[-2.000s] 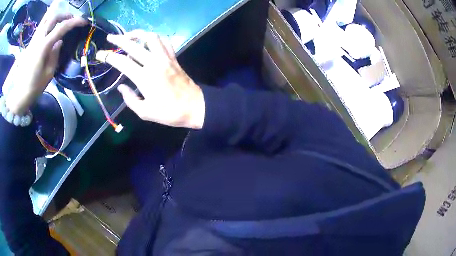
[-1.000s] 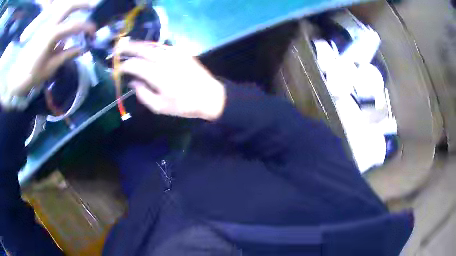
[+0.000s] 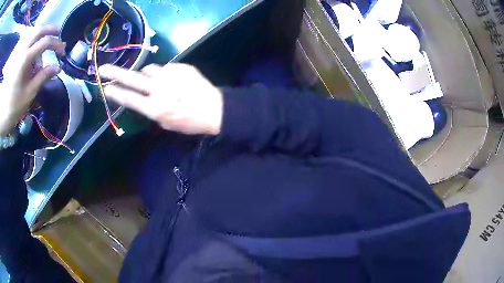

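Observation:
An open camera housing (image 3: pixel 142 55) with a white rim and round black interior sits on the bench, cup facing up. Its wire harness (image 3: pixel 101 91), in red, orange and yellow strands, hangs over the rim and ends in a white connector plug (image 3: pixel 120 132). Another plug (image 3: pixel 154 49) lies at the right rim. A white cylindrical piece (image 3: pixel 79 52) shows inside the cup. My left hand (image 3: pixel 25 80) is at the cup's left, with a small whitish piece (image 3: pixel 50 58) between thumb and finger. My right hand (image 3: pixel 166 97) reaches over the near rim; its blurred fingertips are beside the wires, grip unclear.
A second housing (image 3: pixel 76 108) with loose wires stands nearer, partly behind my left hand. More housings are cut off at the left. The green bench's edge (image 3: pixel 160 66) runs diagonally. A carton (image 3: pixel 461 132) of white camera parts is at the right; another carton (image 3: pixel 83 235) is below the bench.
My left hand has moved left off the cup and now has a small whitish piece at its fingers. My right hand has moved to the near rim. The second wire end now lies across the right rim.

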